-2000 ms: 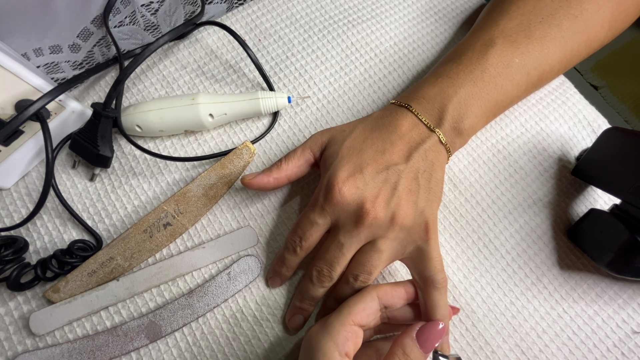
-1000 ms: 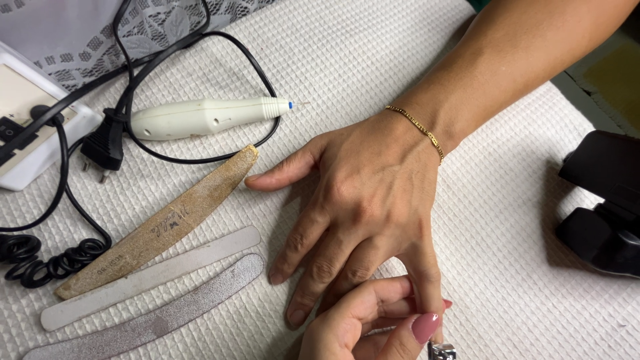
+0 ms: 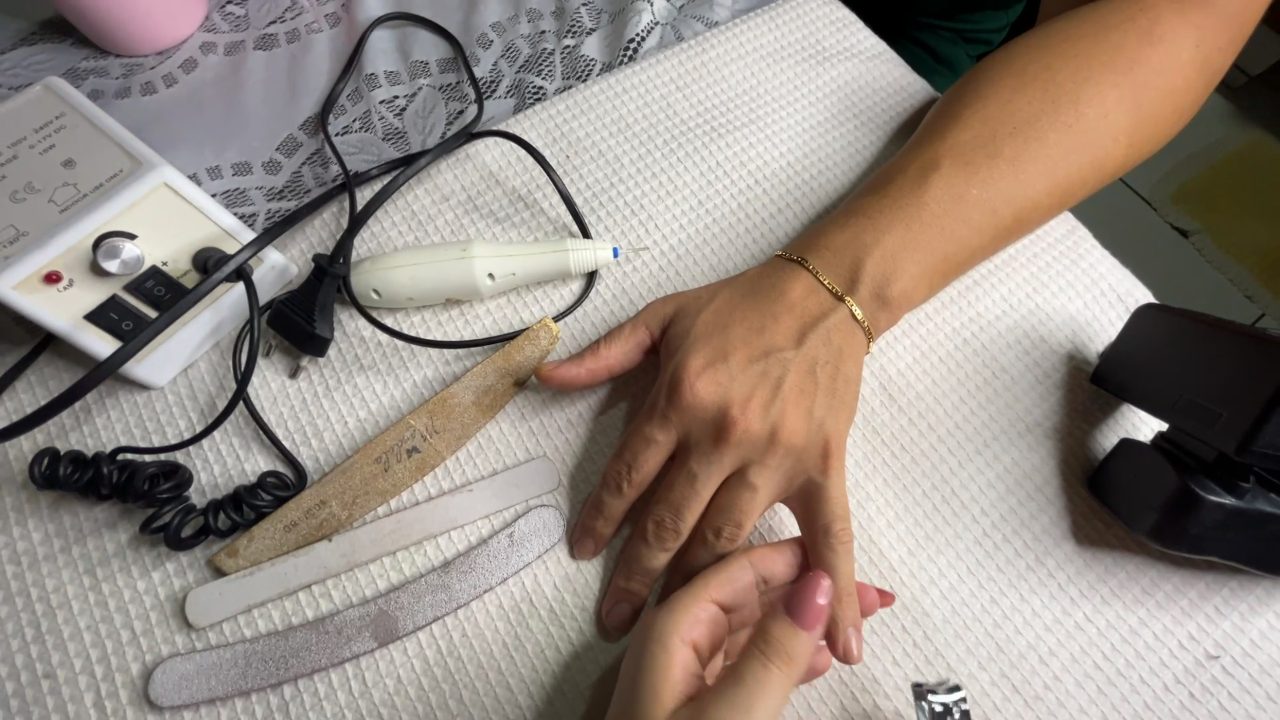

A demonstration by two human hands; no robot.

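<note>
My left hand [image 3: 745,635], with long pink nails, comes in from the bottom edge and holds the little finger [image 3: 835,560] of another person between thumb and fingers. That person's hand [image 3: 760,400] lies palm down on the white textured towel [image 3: 1000,480], its thumb by the tip of a gold glitter nail file [image 3: 400,445]. A gold chain bracelet [image 3: 830,290] circles the wrist. At the bottom edge, right of the held fingertip and apart from it, the metal jaws of a nail clipper [image 3: 940,700] show. My right hand is out of view.
A white nail file [image 3: 370,540] and a silver glitter file [image 3: 360,635] lie at left. Behind them are a white electric nail drill handpiece [image 3: 480,270], a black plug [image 3: 305,310], coiled cable and a control box [image 3: 150,260]. A black object [image 3: 1190,440] stands at right.
The clipper was at the tip of the held little finger; now it is apart from it, to the right. My left hand still holds that finger. The view has shifted slightly.
</note>
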